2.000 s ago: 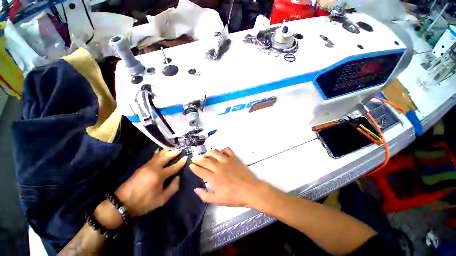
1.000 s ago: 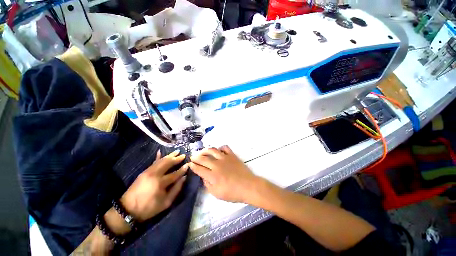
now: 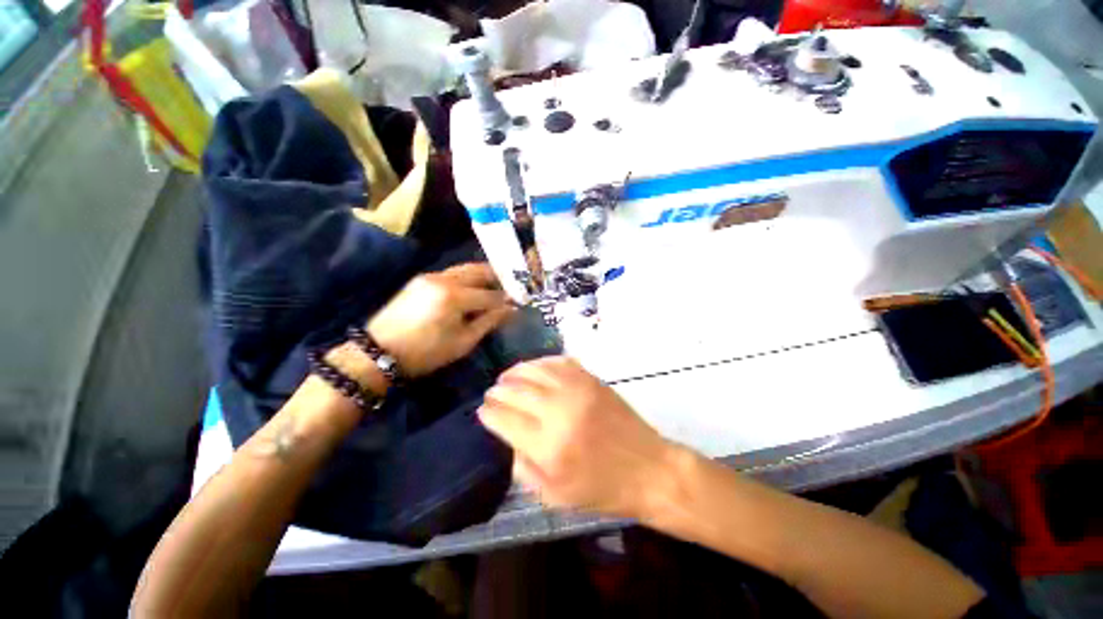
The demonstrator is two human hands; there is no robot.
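The dark denim garment (image 3: 290, 254) lies bunched on the table left of and under the machine arm, a pale yellow cloth part (image 3: 393, 206) showing at its top. My left hand (image 3: 442, 320), a beaded bracelet on its wrist, grips the denim just left of the presser foot and needle (image 3: 556, 296). My right hand (image 3: 569, 429) is nearer the front, its fingertips closed on the denim's right edge; its grip is partly hidden by the hand. A piece of cloth reaches from the foot between my hands.
The white sewing machine (image 3: 750, 242) with a blue stripe fills the right. A black phone (image 3: 950, 336) with yellow-orange snips (image 3: 1014, 336) and an orange cord lies at right. White cloth (image 3: 569, 36) and a yellow bag (image 3: 169, 97) are behind. The table's ruler-marked edge (image 3: 774, 453) runs along the front.
The view has turned left, so the machine stands further right. My right hand has drawn back from the foot towards the front edge. The denim's lower part is now gathered up on the table.
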